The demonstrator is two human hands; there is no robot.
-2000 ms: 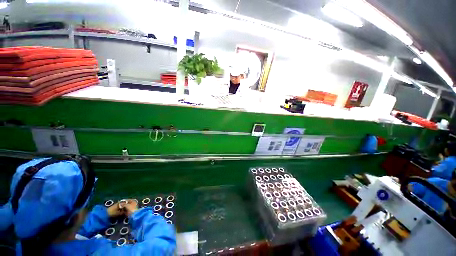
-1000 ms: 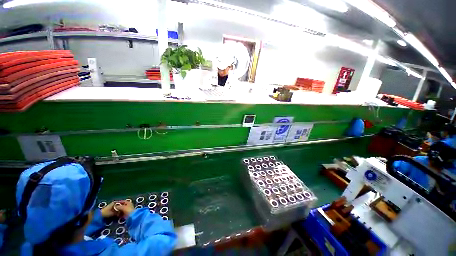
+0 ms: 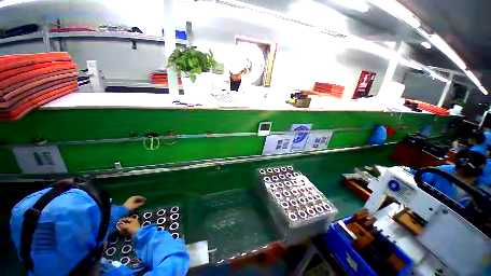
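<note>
Neither of my hands is in the picture. Nearest in front of me, stacked blister trays point(image 3: 304, 229) stand on the green bench, with ring parts point(image 3: 292, 202) in rows on top. To their left, a person in a blue smock and cap point(image 3: 56, 226) bends over a dark parts tray point(image 3: 156, 225) with rows of rings. That person's two hands are over the tray's left part and apart; the nearer one is at a ring. A faint clear tray point(image 3: 229, 223) lies on the bench between the two.
A white bench machine point(image 3: 395, 202) and a blue bin point(image 3: 344, 253) with brown parts stand at right. Red trays point(image 3: 37, 81) are stacked on the white ledge point(image 3: 134, 101), with a plant point(image 3: 192, 62). Another person point(image 3: 237, 70) is behind it; more workers sit far right.
The view has shifted, so the bench and stack sit a little further left and higher. The seated person's hands, together before, are now apart.
</note>
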